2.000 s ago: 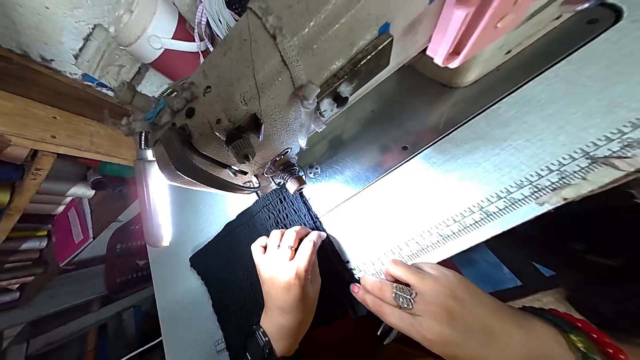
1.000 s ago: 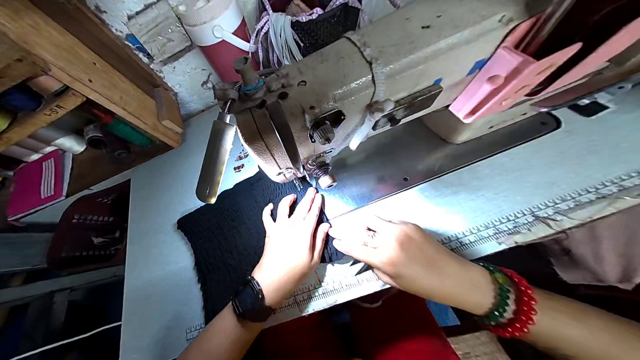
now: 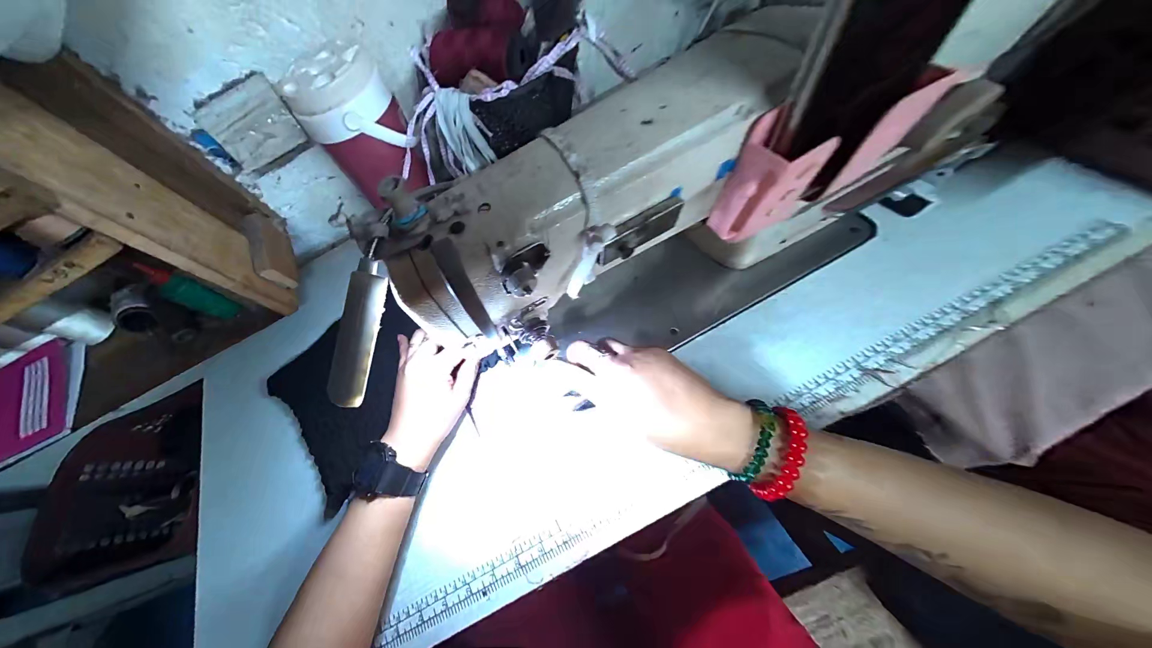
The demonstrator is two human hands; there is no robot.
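Black fabric (image 3: pixel 337 396) lies on the left of the pale sewing table, partly under the head of an industrial sewing machine (image 3: pixel 558 198). My left hand (image 3: pixel 434 387), with a black watch at the wrist, rests on the fabric's right edge beside the presser foot (image 3: pixel 508 346). On the other side of the needle area is my right hand (image 3: pixel 639 387), fingers bent, with green and red bead bracelets (image 3: pixel 781 453) at the wrist. Glare washes out its fingers, and a small dark metal piece shows below them; whether the hand holds it cannot be told.
A lamp-like metal handle (image 3: pixel 358 337) hangs left of the machine head. Behind stand a red and white jug (image 3: pixel 346 117) and a black basket (image 3: pixel 526 112) with cords. A wooden shelf (image 3: pixel 135 198) is at left. A pink holder (image 3: pixel 765 180) sits on the machine; a printed ruler (image 3: pixel 504 576) runs along the table edge.
The black fabric now lies left of and behind my left hand, where before it also spread under the hand. My right hand has moved up close to the needle area. The view has shifted.
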